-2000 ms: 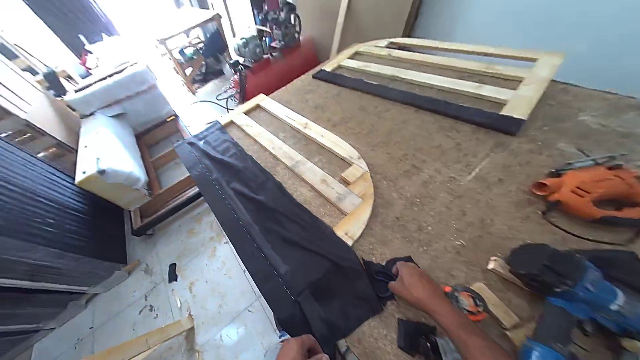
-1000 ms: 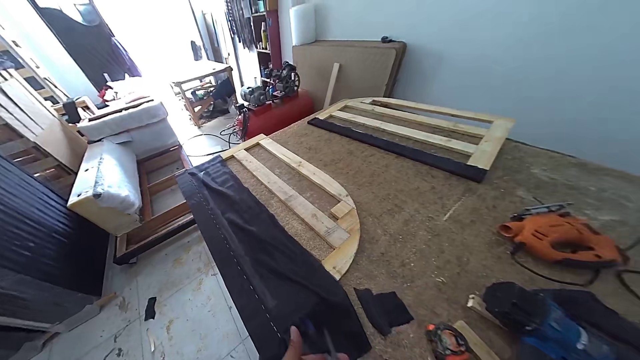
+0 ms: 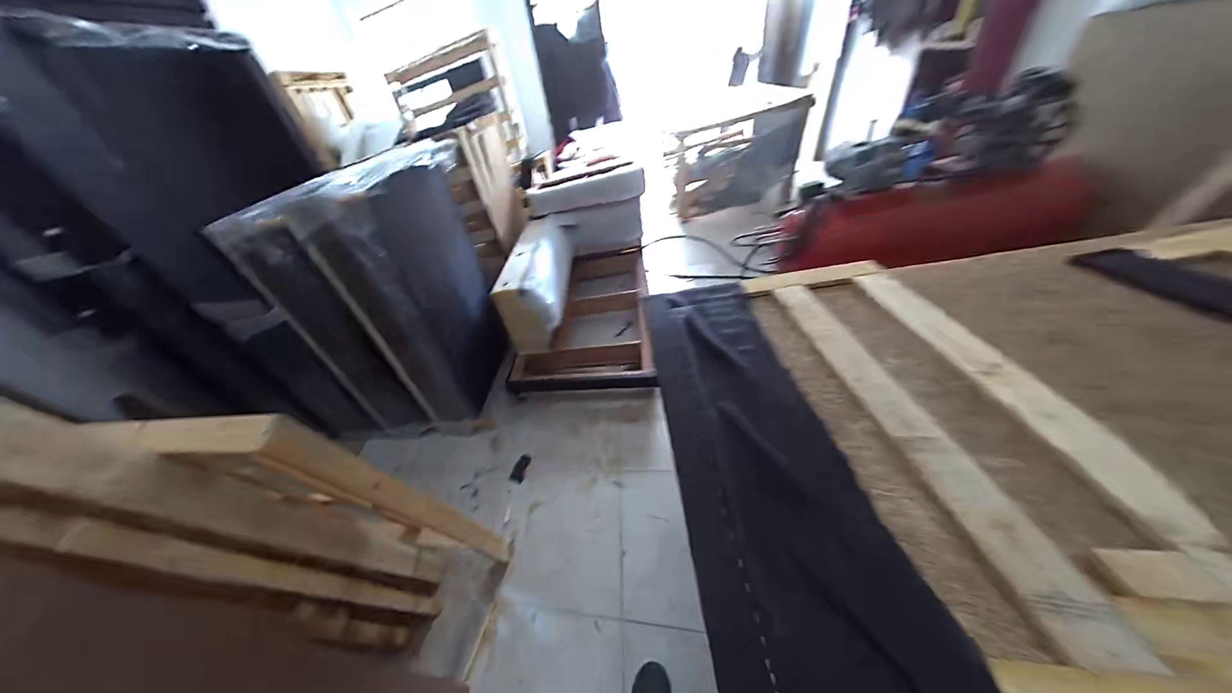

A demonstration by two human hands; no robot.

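Note:
Neither my left hand nor my right hand shows in this view. Black fabric (image 3: 780,500) with a dashed light line along it lies over the near side of a wooden slatted frame (image 3: 924,433) and hangs at the edge of the brown work table (image 3: 1068,375). The frame's pale slats rest on the table top at the right. A strip of dark fabric (image 3: 1160,279) lies along part of a second wooden frame (image 3: 1198,241) at the right edge.
A red air compressor (image 3: 943,217) stands behind the table. Plastic-wrapped dark panels (image 3: 385,289) lean at the left, above a wooden frame (image 3: 327,476). A low wooden base (image 3: 587,361) with a padded piece (image 3: 534,284) sits on the tiled floor (image 3: 568,549).
The view has swung far to the left. Both hands showed at the fabric two seconds ago and are out of view now; the small dark fabric piece and power tools are also out of view.

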